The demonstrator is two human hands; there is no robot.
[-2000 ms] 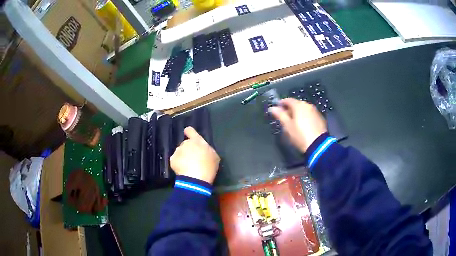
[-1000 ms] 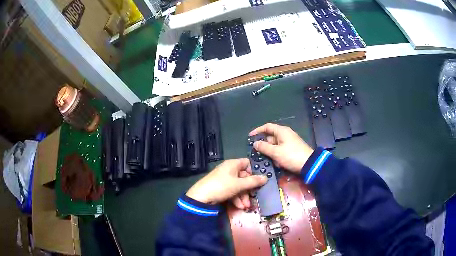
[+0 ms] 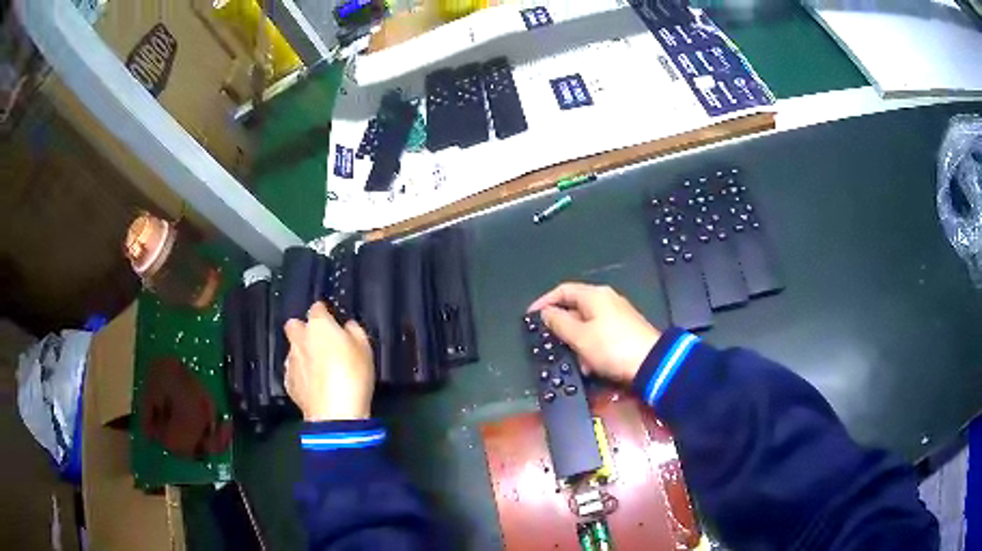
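Observation:
A black remote control (image 3: pixel 569 425) lies buttons up over the reddish-brown fixture (image 3: pixel 525 484), covering part of its yellow middle. My right hand (image 3: pixel 603 331) grips its far end, thumb on top. My left hand (image 3: pixel 331 366) is on the row of dark remote controls (image 3: pixel 404 323) at the left, fingertips at one with buttons showing; whether it grips that one cannot be told. Three overlapping remote controls (image 3: pixel 719 242) lie buttons up at the right. Green cylinders (image 3: pixel 594 535) show at the fixture's near end.
Two loose green batteries (image 3: pixel 552 209) lie below the printed white cardboard (image 3: pixel 485 161), which bears several black remotes. A jar (image 3: pixel 167 258), a brown cloth (image 3: pixel 183 409) and a pale metal post (image 3: pixel 162 140) are at the left. A clear plastic bag (image 3: pixel 962 194) is far right.
A remote was brought onto the fixture by both hands. My left hand has since let go of it and moved left to the row. My right hand stays at its far end.

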